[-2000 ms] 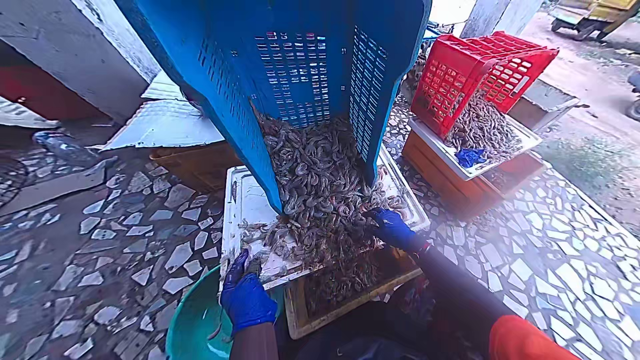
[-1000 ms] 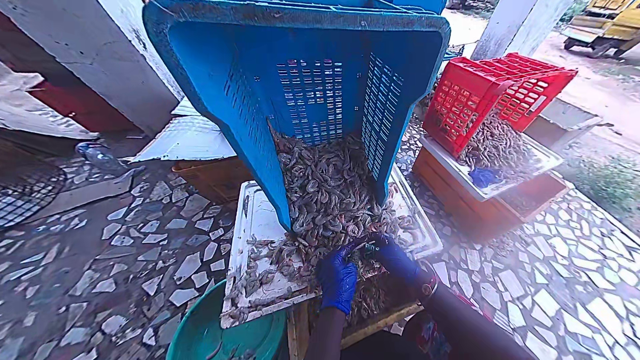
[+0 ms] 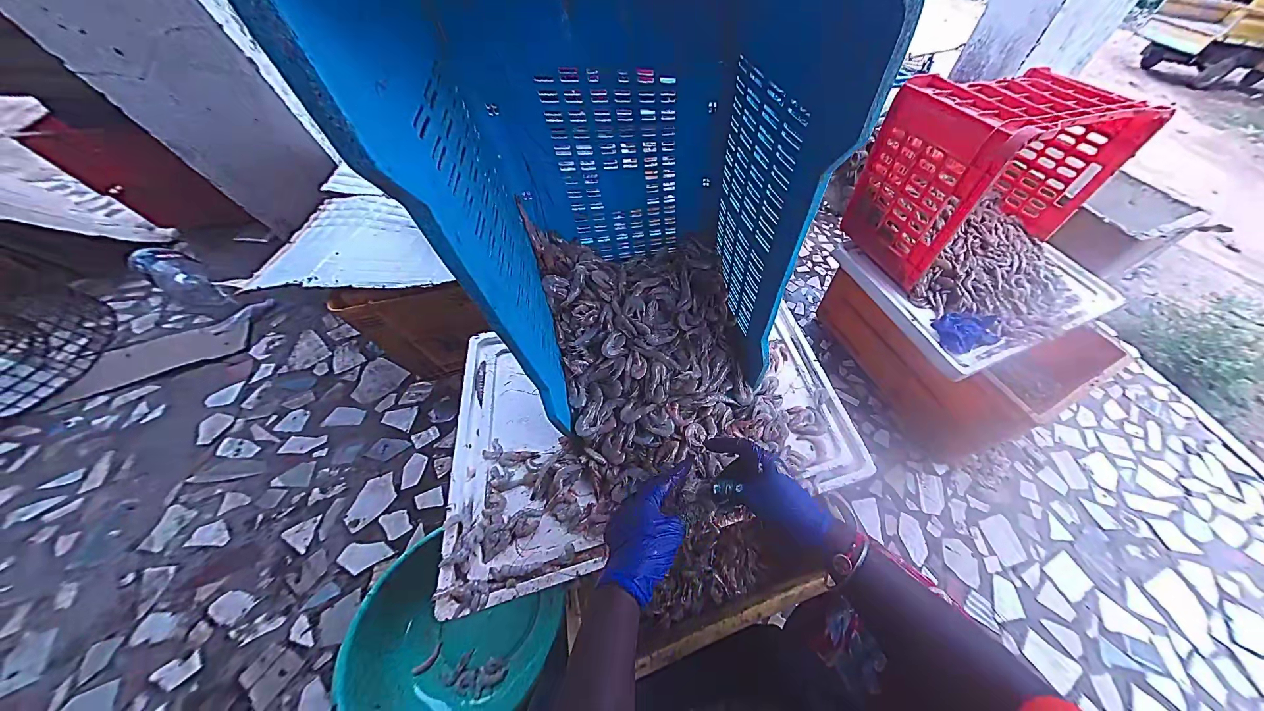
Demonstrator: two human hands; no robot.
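A blue plastic crate (image 3: 612,128) lies tipped on its side, its mouth toward me, with a heap of shrimp (image 3: 652,346) spilling from it onto a white tray (image 3: 513,385). My left hand (image 3: 647,533), in a blue glove, is at the tray's near edge, fingers against the shrimp. Beside it on the right, my right hand (image 3: 775,494), gloved too, has its fingers curled at the heap's near edge; a small dark glossy thing shows by them. Whether either hand grips a shrimp I cannot tell. Below the hands, more shrimp (image 3: 706,573) lie in a wooden-edged container (image 3: 731,622).
A green basin (image 3: 395,632) with several shrimp stands below the tray's left corner. On the right, a tipped red crate (image 3: 918,168) with shrimp and a blue glove (image 3: 963,333) rests on a white tray over an orange crate (image 3: 879,365). A wire basket (image 3: 49,346) lies far left.
My left hand has moved right from the tray's left corner, where it was two seconds ago, to beside my right hand. The view has shifted somewhat.
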